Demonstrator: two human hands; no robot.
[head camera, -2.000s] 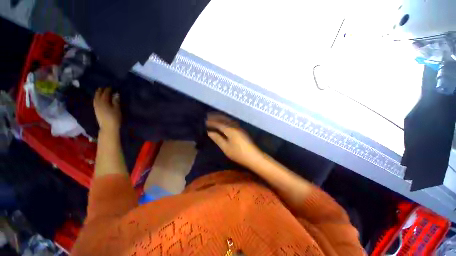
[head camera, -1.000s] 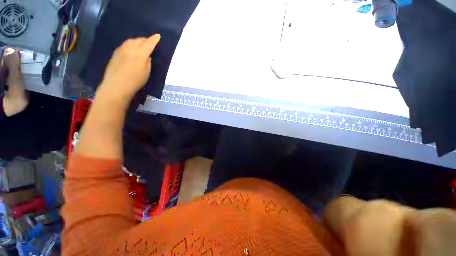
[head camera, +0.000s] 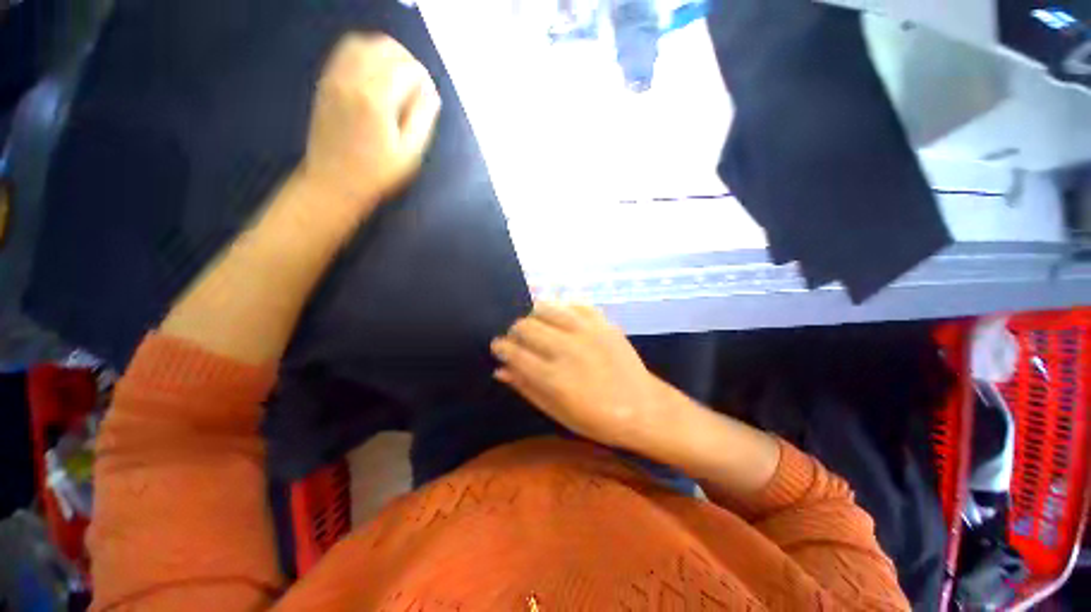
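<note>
A large black cut panel (head camera: 395, 275) lies over the left part of the white table and hangs over its front edge towards the lap. My left hand (head camera: 373, 117) is closed on this panel near its right edge. My right hand (head camera: 583, 373) is at the table's front edge, its fingertips against the panel's lower right edge; its thumb is hidden, so a grip cannot be told. Small black cut panels (head camera: 826, 155) lie in a stack right of the needle area. The blurred presser area (head camera: 637, 46) is at the top.
The grey ruler edge (head camera: 706, 277) runs along the table front. A red basket (head camera: 1047, 442) with black and white cloth stands at the lower right. Another red basket (head camera: 62, 418) is at the lower left. Black cloth hangs below the table edge. A dark machine part (head camera: 1053, 30) is at the top right.
The view has turned. My left hand has closed on the large panel, which now hangs over the front edge. My right hand has come from the lower right to the panel's edge.
</note>
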